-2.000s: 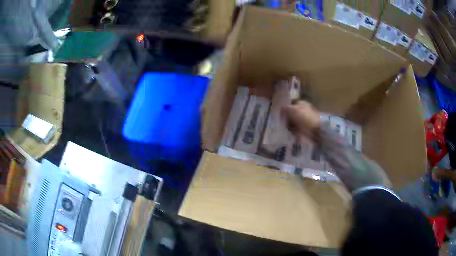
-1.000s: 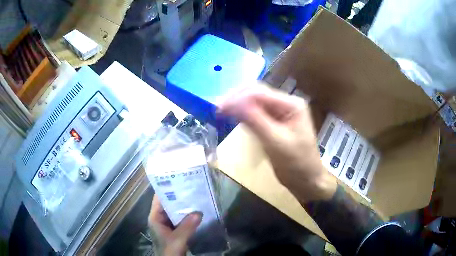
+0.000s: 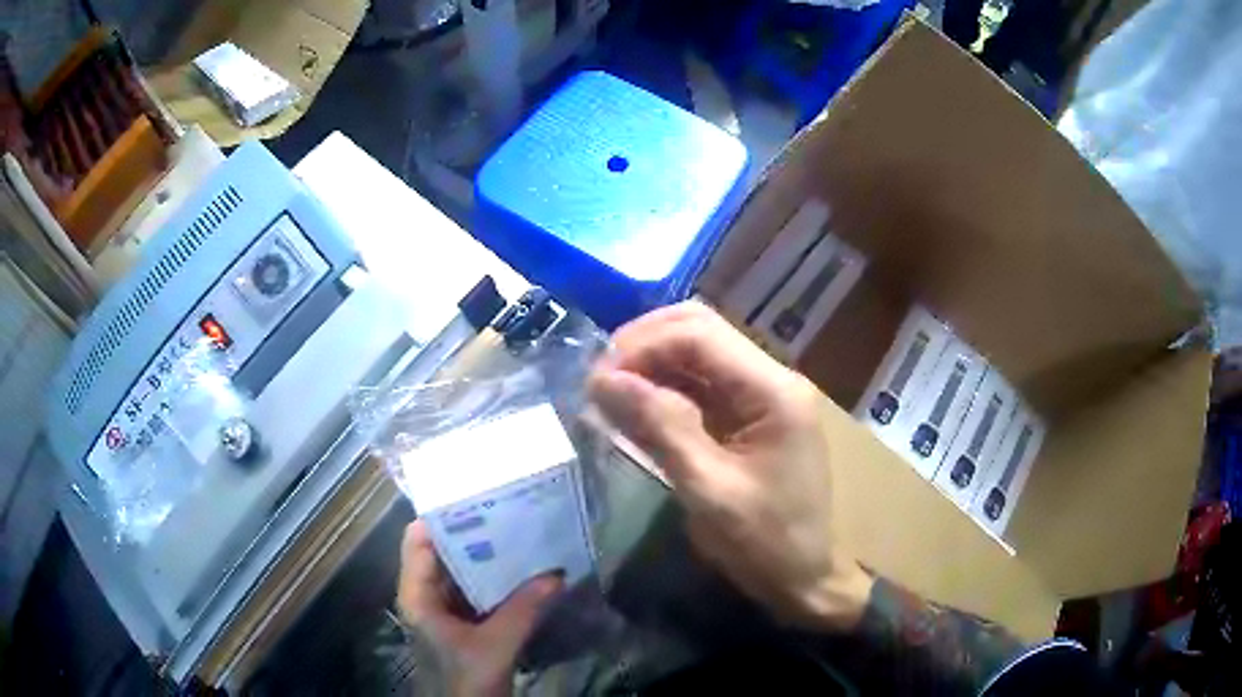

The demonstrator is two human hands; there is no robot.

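A white smartwatch box point(image 3: 501, 524), with small print on its long face, is inside a crinkly clear film bag point(image 3: 409, 399) that stands loose beyond the box's upper end. My left hand point(image 3: 477, 629) grips the box from below, thumb across its printed face. My right hand point(image 3: 729, 456) is at the bag's loose right edge, thumb and fingertips pinched on the film. The heat sealer's jaw point(image 3: 320, 545) runs just left of the box, not touching it as far as I can see.
The heat sealer point(image 3: 293, 357) has a red-lit switch and crumpled clear plastic point(image 3: 164, 449) on it. A blue stool point(image 3: 620, 170) stands ahead. The open large carton point(image 3: 981, 177) at right holds rows of boxes. Another white box point(image 3: 245, 82) lies at upper left.
My right hand has come down from above the stool to the bag's edge and closed on the film. The box in my left hand stays in nearly the same place.
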